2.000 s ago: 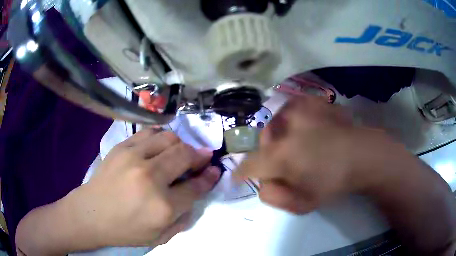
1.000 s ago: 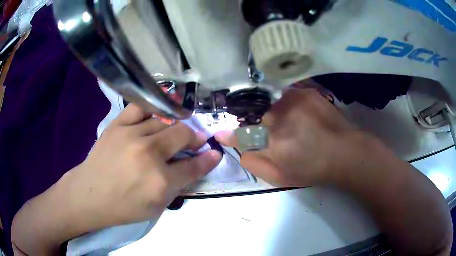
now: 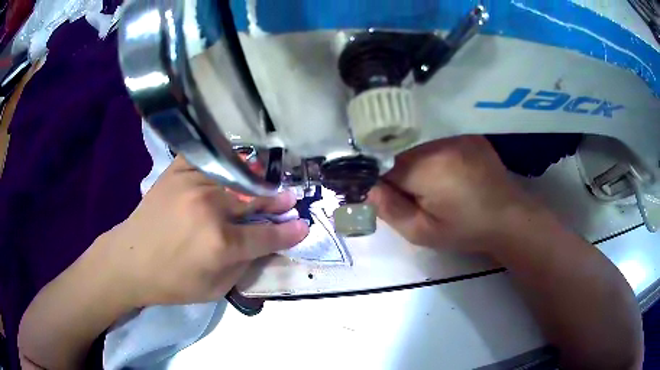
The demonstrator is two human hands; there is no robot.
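Observation:
A pale grey cloth piece (image 3: 318,242) with dark lines along its edge lies on the machine bed below the needle area. A small dark purple strip (image 3: 305,208) crosses it by my left fingertips. My left hand (image 3: 210,231) pinches the cloth and strip between thumb and finger, left of the presser foot. My right hand (image 3: 441,191) is right of the needle area, under the machine arm, its fingers curled and partly behind the tension knob; what they hold, if anything, is hidden. The needle tip is hidden.
The cream sewing machine head with blue trim (image 3: 449,87) fills the top. Its cream ribbed knob (image 3: 383,118) hangs above my right fingertips. Dark purple cloth (image 3: 65,166) covers the left. More purple cloth (image 3: 535,153) lies under the arm. A coral-orange bit (image 3: 244,194) sits left of the needle area.
My right hand has moved back from the cloth to the right, beside the needle area. My left hand stays on the cloth, which lies nearer the foot. The camera view has shifted.

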